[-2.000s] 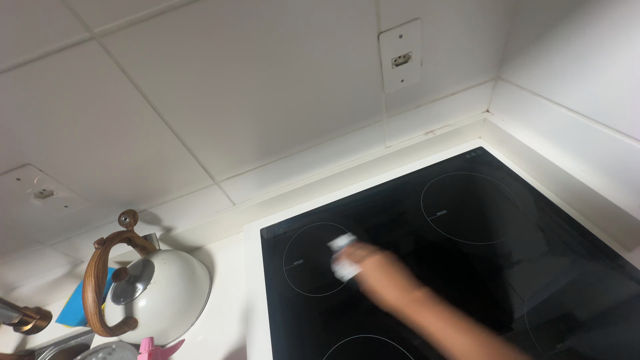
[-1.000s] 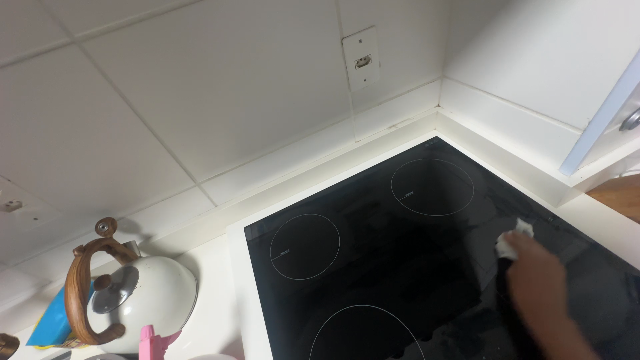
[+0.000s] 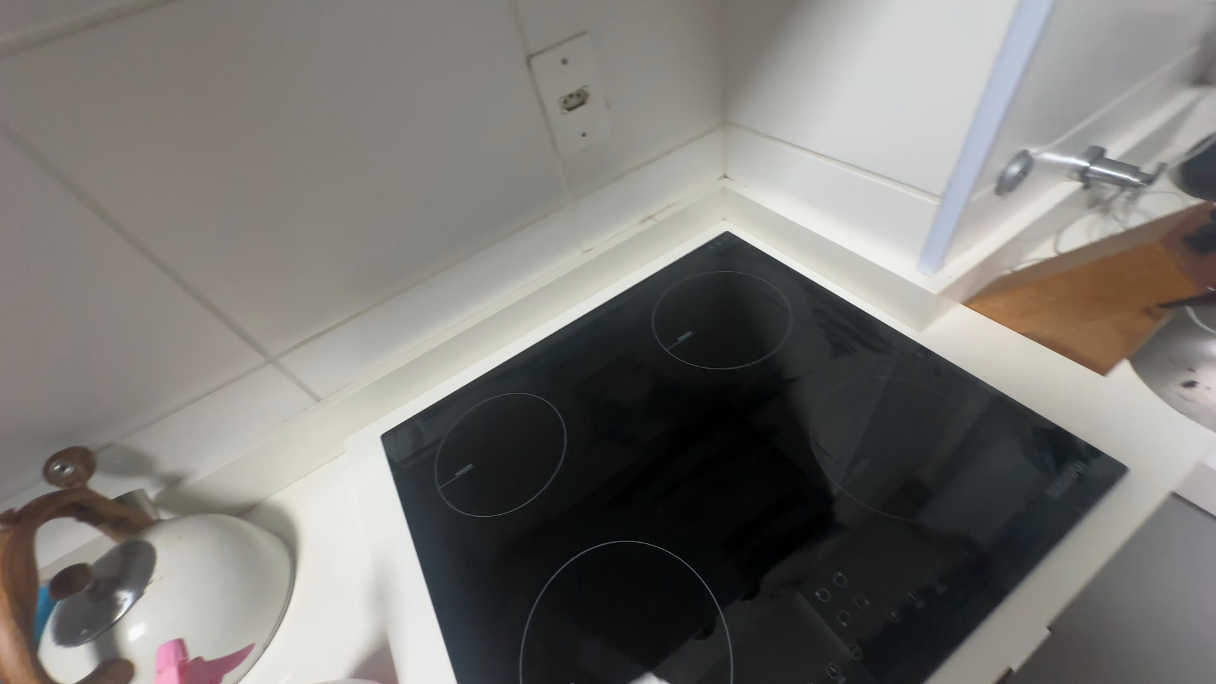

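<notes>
A black glass cooktop (image 3: 655, 427) with thin printed cooking rings and touch-control marks is set in a white countertop (image 3: 332, 541). Neither my left hand nor my right hand shows in the head view. At the bottom edge, over the front left ring, a small bit of something white (image 3: 649, 678) just enters the picture; what holds it is out of view. Dim reflections lie across the glass.
A cream kettle (image 3: 223, 579) with a wooden handle stands at lower left, beside a pink object (image 3: 195, 665). A socket plate (image 3: 570, 95) is on the tiled wall. At right are a pale-edged panel (image 3: 983, 142), a metal fixture (image 3: 1111, 171) and a wooden block (image 3: 1073, 285).
A hand with a white cloth or paper moved from the rear left ring to the right side of the cooktop, then left the picture. The view has shifted right.
</notes>
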